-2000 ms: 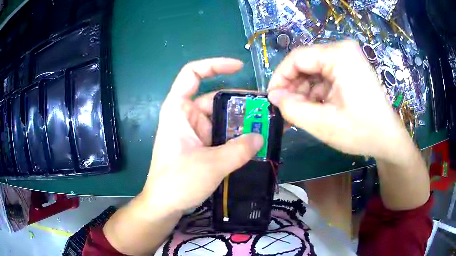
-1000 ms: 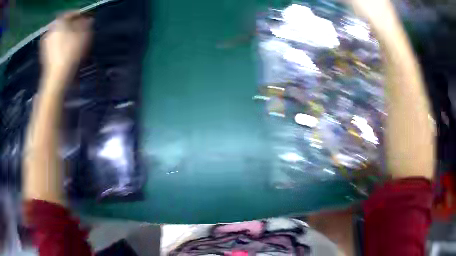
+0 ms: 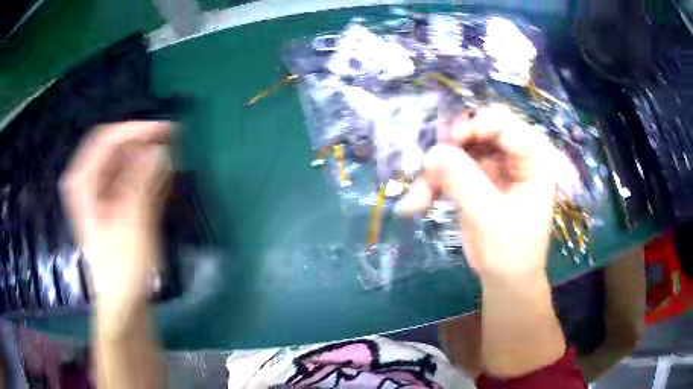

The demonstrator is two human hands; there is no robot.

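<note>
My left hand [image 3: 118, 182] is blurred over the black tray at the left, fingers curled. A blurred dark shape [image 3: 186, 213], perhaps a housing, is beside it; whether I hold it cannot be told. My right hand [image 3: 505, 175] is over the pile of board assemblies [image 3: 365, 57], thumb and fingers bent close together. Its fingertips are near an orange flex cable [image 3: 376, 216] and a silvery part; blur hides whether they grip anything. The pile lies on clear plastic [image 3: 384, 270].
The black blister tray [image 3: 45, 205] covers the left of the green bench [image 3: 251, 159]. One loose orange strip [image 3: 272, 90] lies at the pile's left. More black trays [image 3: 638, 137] stand at the right. Another person's arm [image 3: 624, 304] and a red object [image 3: 662, 281] are at lower right.
The housing with the green-faced board, earlier in my left hand, is no longer seen there. My hands moved apart, then my right hand came down over the pile. The view shifted.
</note>
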